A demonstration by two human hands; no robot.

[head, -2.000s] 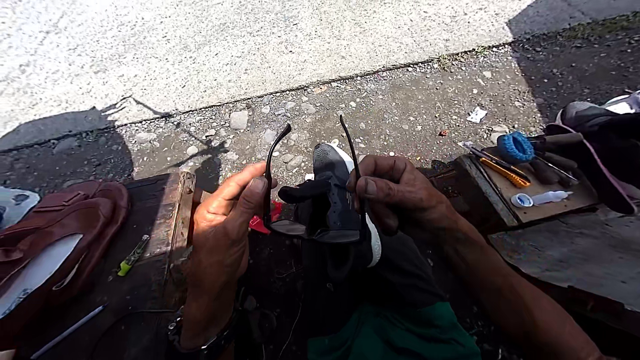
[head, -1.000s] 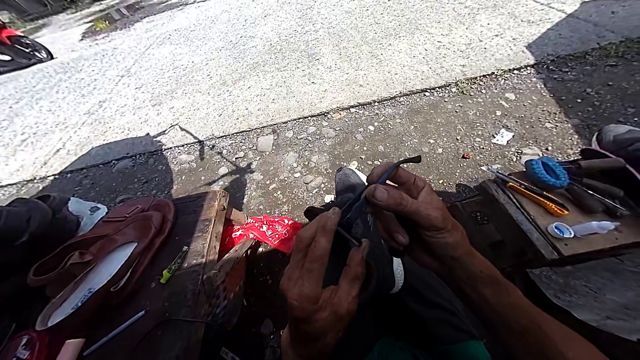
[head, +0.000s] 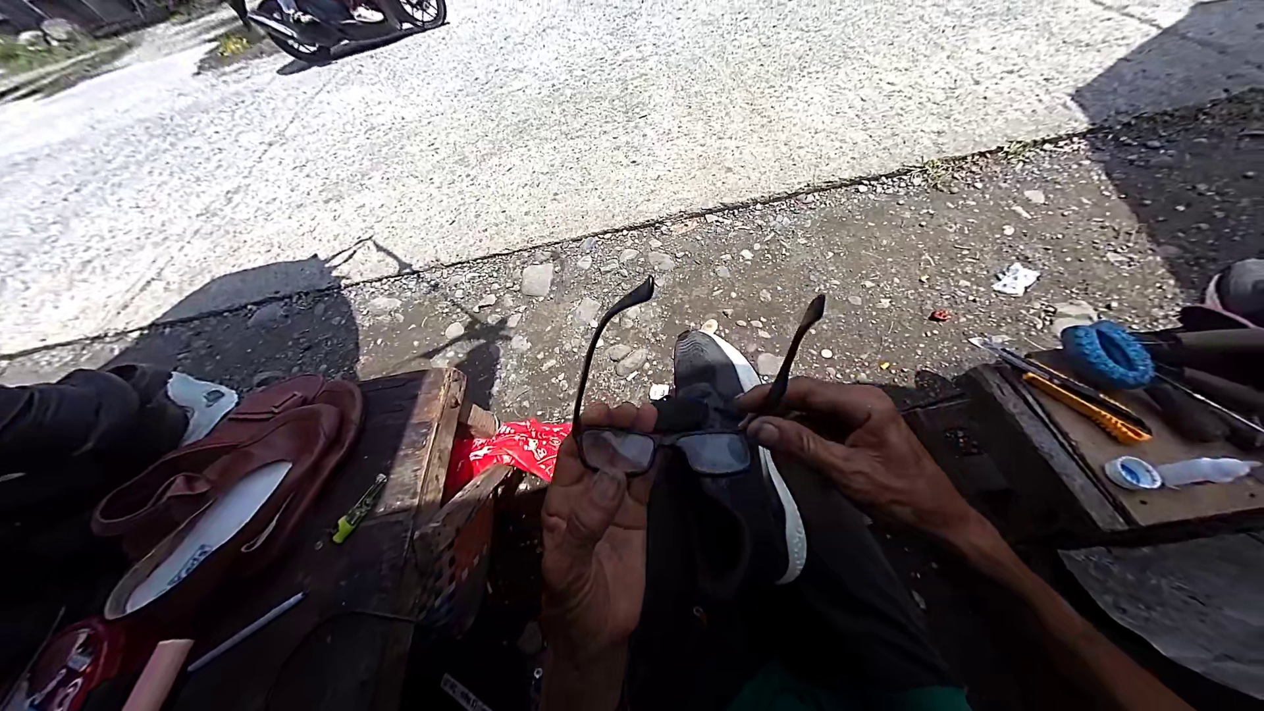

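Note:
A pair of black-framed eyeglasses (head: 713,452) is held up at the middle of the view, lenses low and both temples unfolded, pointing up and away. My left hand (head: 597,533) grips the rim at the left lens between thumb and fingers. With thumb and forefinger, my right hand (head: 859,449) pinches the right side near the hinge. Behind and below the glasses is a dark sneaker with a white sole (head: 785,513); my hands and the glasses hide part of it.
At left, brown leather shoes (head: 227,494), a yellow-green cutter (head: 359,509) and a pale stick (head: 247,630) lie on dark wood. A red patterned cloth (head: 513,449) hangs beside it. Right, a board (head: 1175,499) bears a yellow cutter (head: 1086,403), a blue ring (head: 1107,355) and a small bottle (head: 1210,471).
One second ago the glasses were turned, with my hands close together around them; now they face me, temples spread, and my hands are apart. A motorcycle shows more fully on the road at upper left.

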